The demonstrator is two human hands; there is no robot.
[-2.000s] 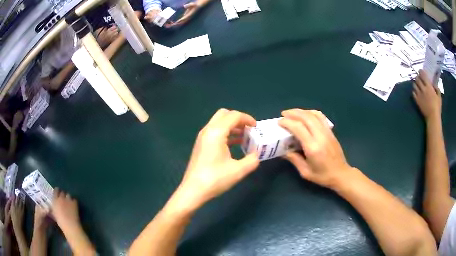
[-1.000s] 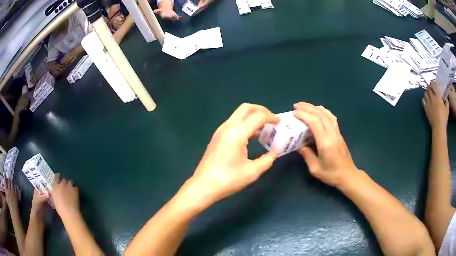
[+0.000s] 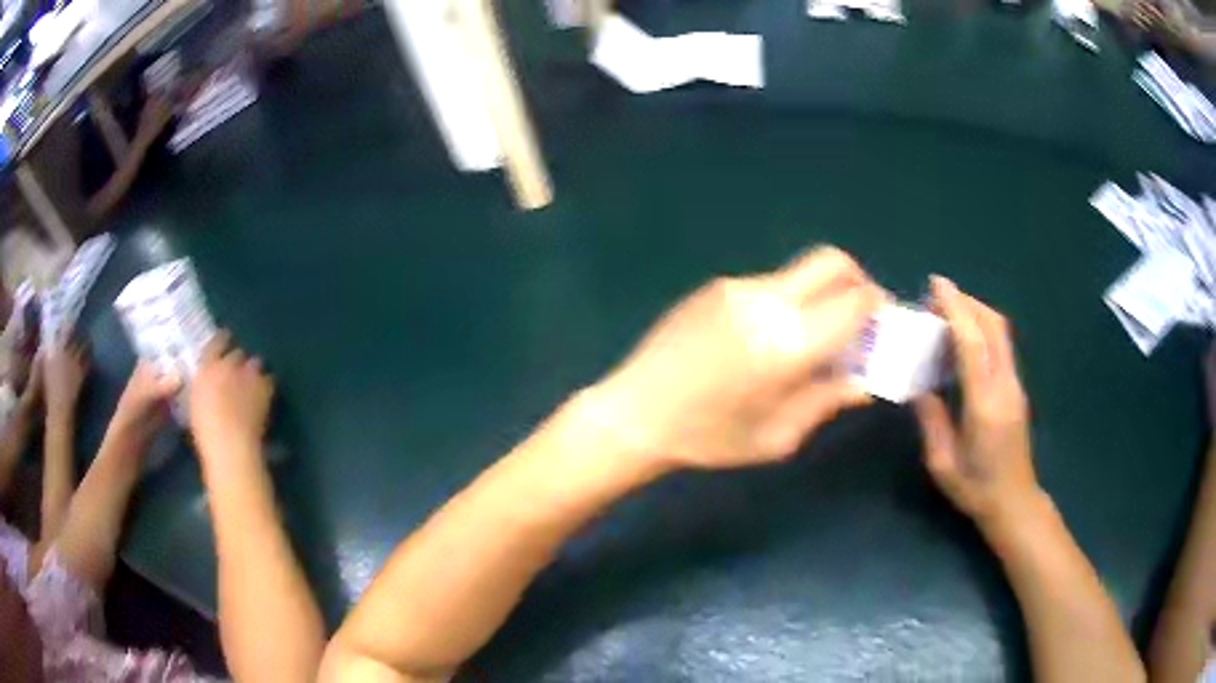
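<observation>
A white folding carton [image 3: 906, 354] with dark print is held above the dark green table [image 3: 640, 534], right of the view's middle. Its end faces me and looks closed; the image is blurred. My left hand [image 3: 760, 360] has its fingers and thumb at the carton's left edge. My right hand [image 3: 984, 400] grips the carton's right side between fingers and thumb. The rest of the carton is hidden behind its end and my hands.
At left, another person's hands [image 3: 227, 387] hold a white carton [image 3: 168, 318]. Loose white blanks [image 3: 1158, 287] lie at right. A creased blank [image 3: 680, 60] lies at the far side, near a tan post [image 3: 518, 134] and white panel [image 3: 447, 94].
The view has turned right and down, so the table things shift. The carton and my hands sit further right in view. The carton's end now faces me, and my left hand is turned more over it.
</observation>
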